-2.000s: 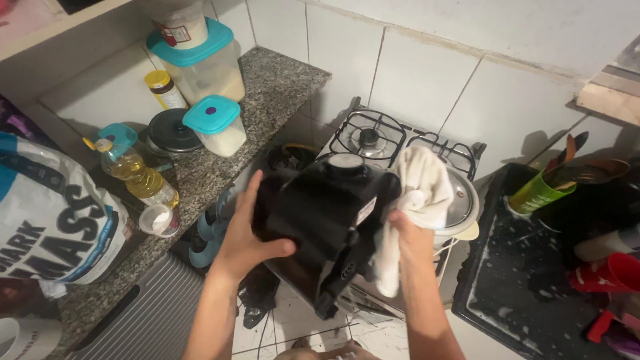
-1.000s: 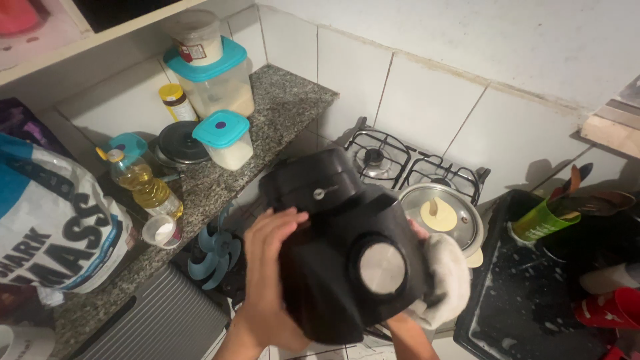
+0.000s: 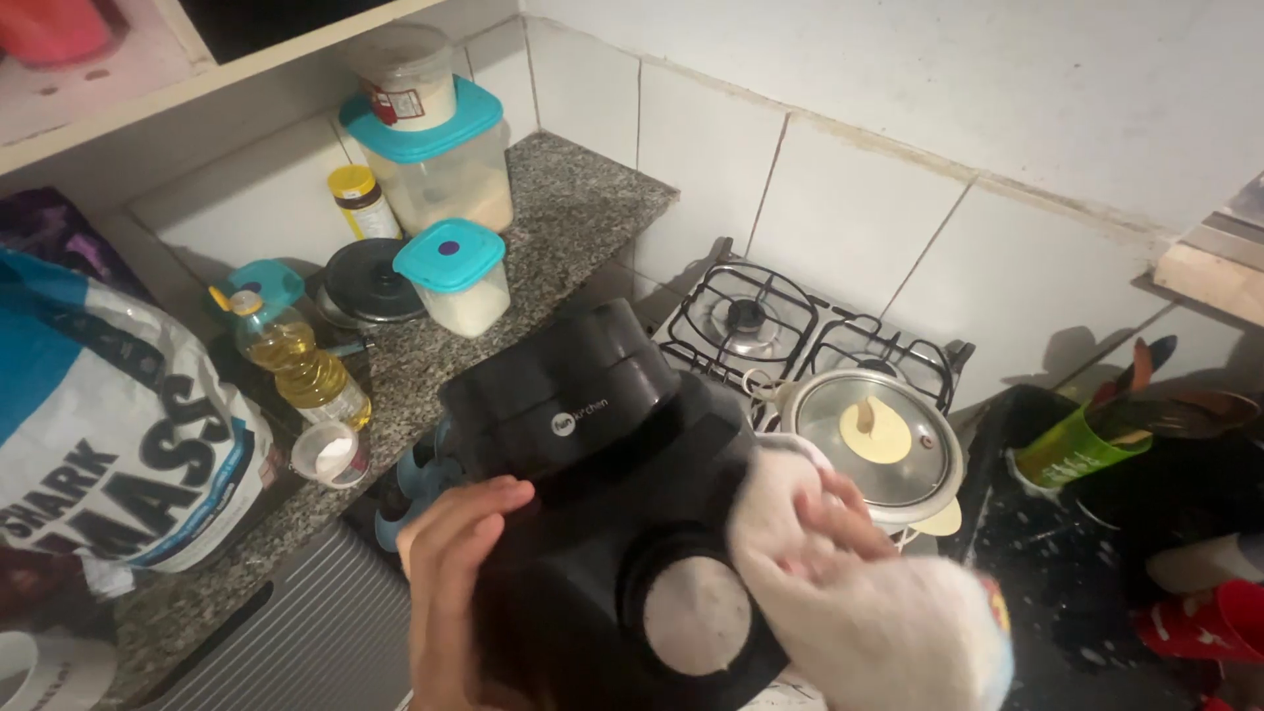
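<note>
A black plastic kitchen appliance (image 3: 592, 513), with a round silver knob (image 3: 697, 614) on one face and a maker's mark on another, is held up in the middle. My left hand (image 3: 456, 573) grips its left side, fingers spread along the edge. In my right hand (image 3: 839, 518) is a white cloth (image 3: 869, 612), pressed to the appliance's right side; the cloth hides part of that hand. The underside of the appliance is out of view.
Behind stands a gas stove (image 3: 746, 316) with a glass-lidded pot (image 3: 869, 474). The granite counter (image 3: 563, 197) at left bears teal-lidded containers (image 3: 452, 276), an oil bottle (image 3: 296, 365) and a large bag (image 3: 109, 425). A green utensil cup (image 3: 1081, 449) stands on the dark surface at right.
The appliance has been turned, so its silver knob now faces me. My right hand and the cloth have moved from above its right part to lower along its right side.
</note>
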